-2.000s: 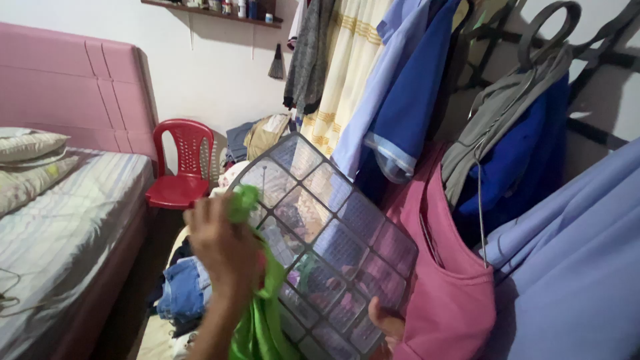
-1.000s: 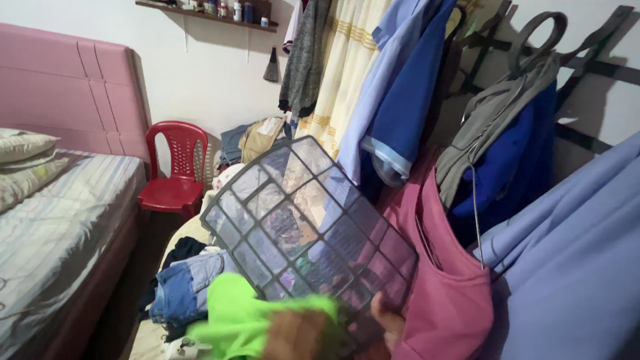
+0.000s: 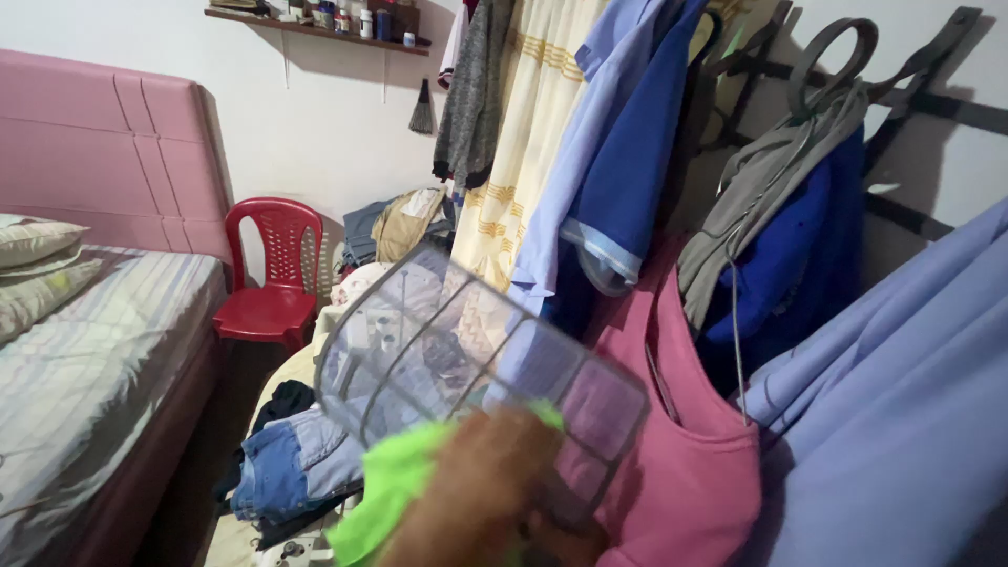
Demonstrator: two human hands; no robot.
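Observation:
A mesh filter panel with a grey plastic grid frame is tilted up at the middle of the head view; clothes show through its fine mesh. My left hand, blurred, is closed on a bright green cloth over the panel's lower part. The cloth hangs down to the left of the hand, and a bit of it shows beyond the knuckles. My right hand grips the panel's lower right edge; the left hand and the blur partly hide it.
Denim clothes lie on a cream-covered surface below the panel. Close on the right hang a pink garment and blue fabric. A red plastic chair stands beside a bed. A wall shelf holds small bottles.
My left hand and the green cloth have moved from the panel's left edge, two seconds ago, down and right across its lower part. The right hand stays at the lower right edge.

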